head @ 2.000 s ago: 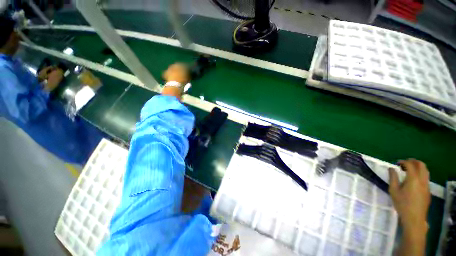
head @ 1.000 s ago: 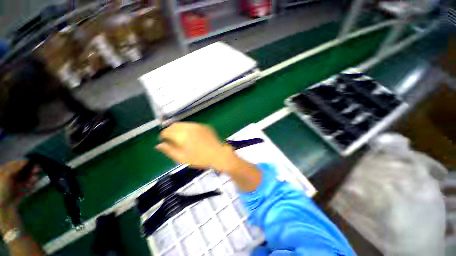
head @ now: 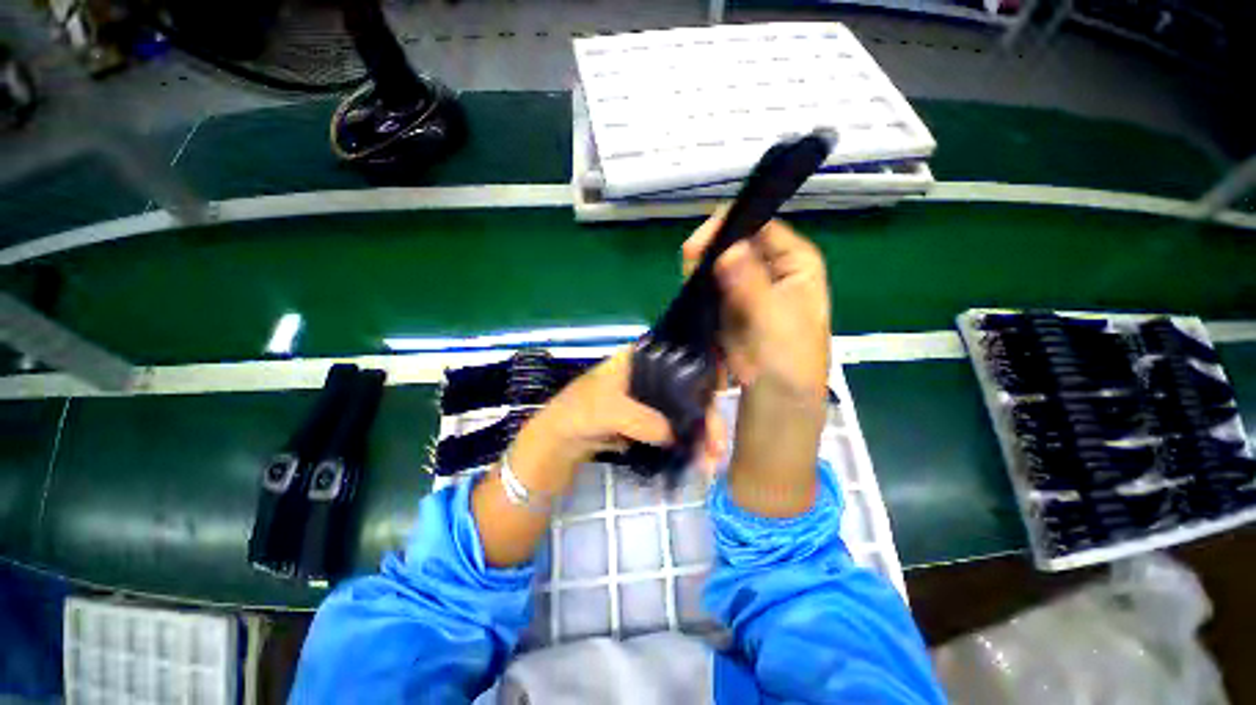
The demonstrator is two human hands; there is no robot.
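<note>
A bunch of black watches [head: 675,365] is held in both hands above the white compartment tray [head: 613,579], its straps pointing up and right. My left hand [head: 585,420] grips the case end from the left. My right hand [head: 782,310] holds the straps from the right, its fingers partly blurred. Black rows of watches [head: 475,400] lie in the upper left of the tray; the hands hide part of the tray. Several set-aside watches [head: 320,475] lie on the green ledge left of the tray, two with round sensors showing.
A white tray stack [head: 744,103] stands beyond the green belt [head: 482,276]. A filled tray [head: 1123,427] lies at right, with clear plastic [head: 1102,647] below it. A fan base [head: 400,131] stands at back left. A spare tray [head: 152,654] is low at left.
My left hand has come from the belt at left to above the tray, with the watches. My right hand has moved across and now holds them too. The view has turned back left.
</note>
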